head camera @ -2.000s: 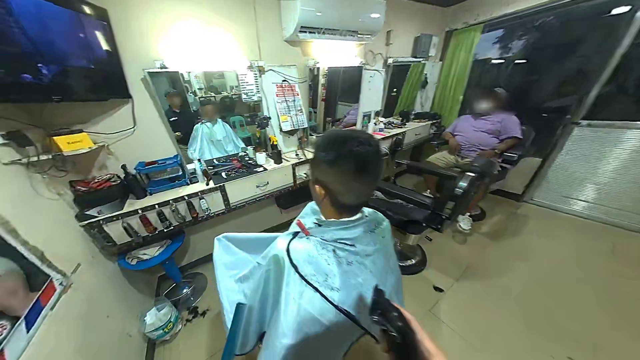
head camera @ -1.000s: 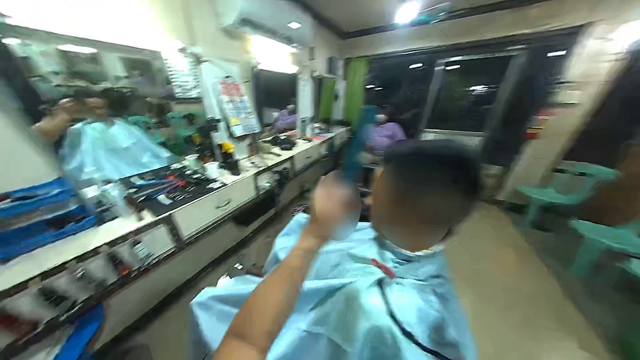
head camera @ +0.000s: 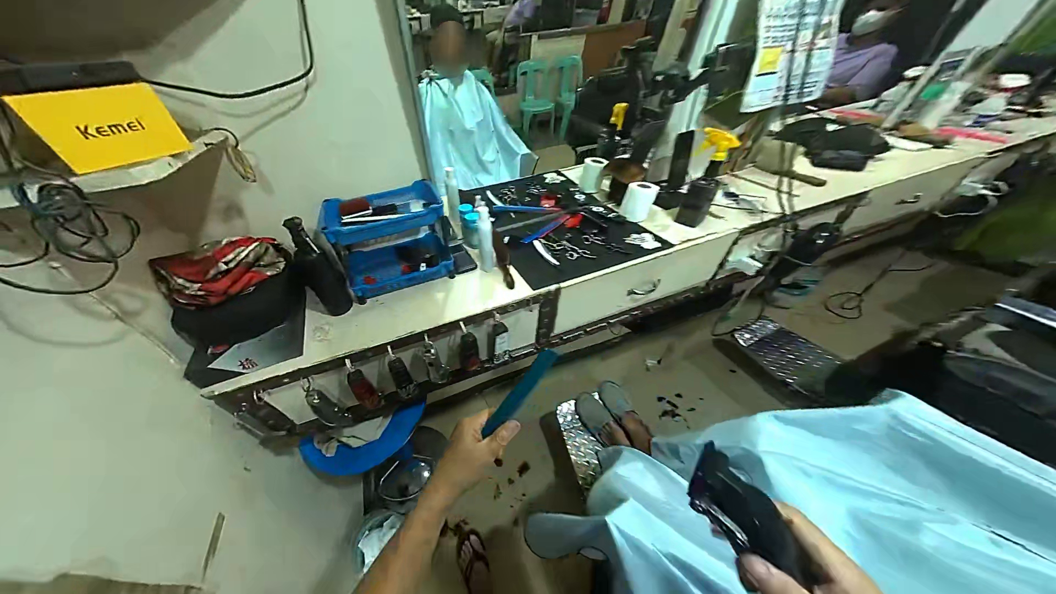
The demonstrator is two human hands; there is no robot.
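My left hand [head camera: 477,450] grips a blue-green comb [head camera: 520,392] by its lower end, over the floor in front of the counter. At the lower right, my right hand [head camera: 796,553] is closed around a black hair clipper [head camera: 747,511], its blade end pointing up and left. Below and behind the clipper spreads the light blue barber cape [head camera: 825,462] of a seated person, whose feet [head camera: 615,417] rest on a metal footrest [head camera: 577,445]. Their head is out of view, though a caped person shows in the mirror [head camera: 474,124].
Clippers [head camera: 400,371] hang along the front of the counter [head camera: 396,318]. On top are a blue tray organizer [head camera: 384,219], a black mat [head camera: 594,260] with scissors and combs, and a spray bottle [head camera: 701,186]. A blue stool [head camera: 363,450] stands beneath. Hair clippings [head camera: 676,408] lie on the floor.
The view has swung left and down toward the counter. My left hand, raised with the comb beside the seated person's head one second ago, is now low, away from the head.
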